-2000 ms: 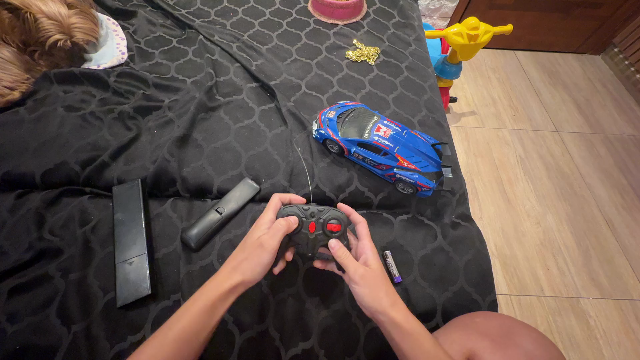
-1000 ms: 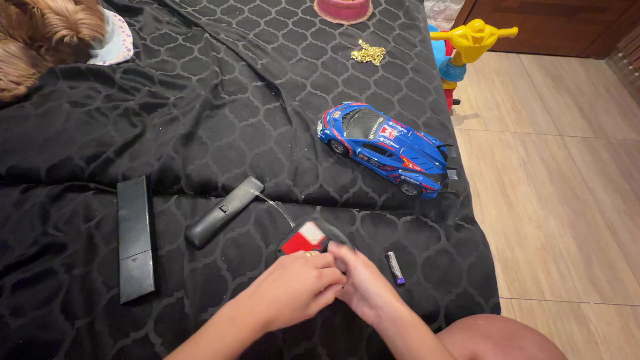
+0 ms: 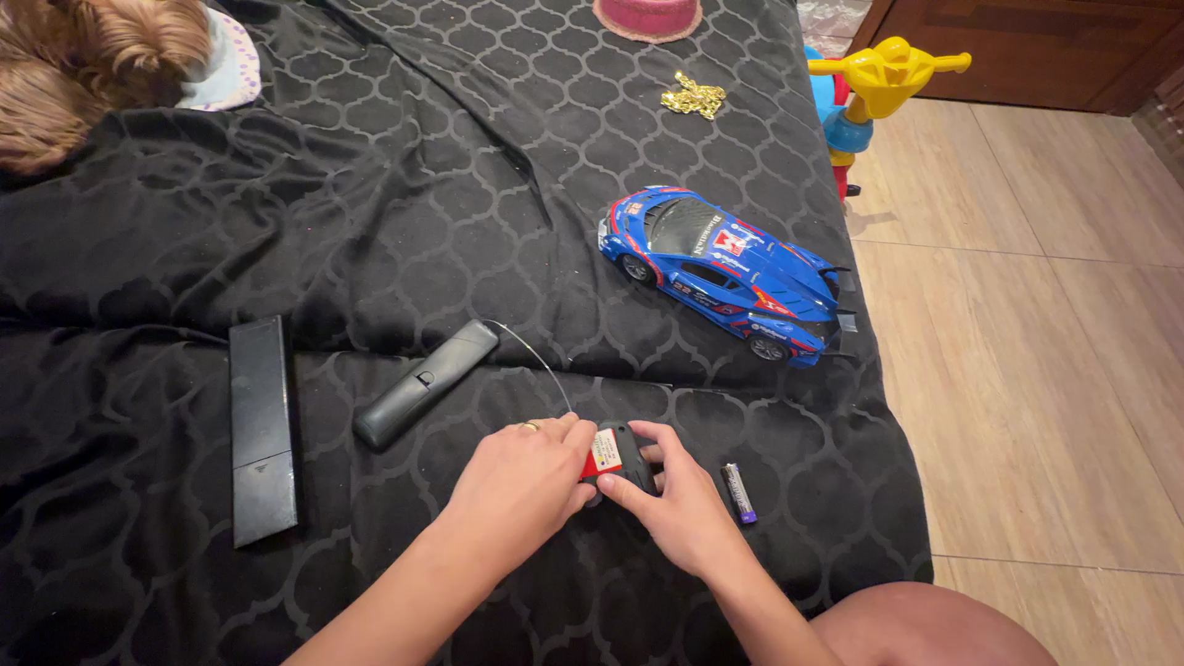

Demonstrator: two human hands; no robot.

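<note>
Both my hands are on a black toy-car remote controller (image 3: 632,460), its back with a red cover and white label facing up. My left hand (image 3: 529,465) lies over its left part, fingertips on the red cover. My right hand (image 3: 680,499) grips the right end, thumb on the back. A thin wire antenna (image 3: 539,356) curves up and left from the controller. Just right of my right hand lies a battery (image 3: 739,493). The blue toy race car (image 3: 726,273) stands above, to the right. Whether the cover is loose is hidden by my fingers.
Two black remote controls, one slim (image 3: 427,384) and one wide (image 3: 263,430), lie on the black patterned cloth (image 3: 407,222) at left. Farther off are a gold chain (image 3: 694,95), a pink object (image 3: 649,17) and brown hair or fur (image 3: 102,65). A yellow-handled toy (image 3: 893,72) stands beyond the right edge.
Two seconds ago the controller was held with its sticks and red buttons facing up; now its back faces up. My left hand has shifted from its left grip to over the back.
</note>
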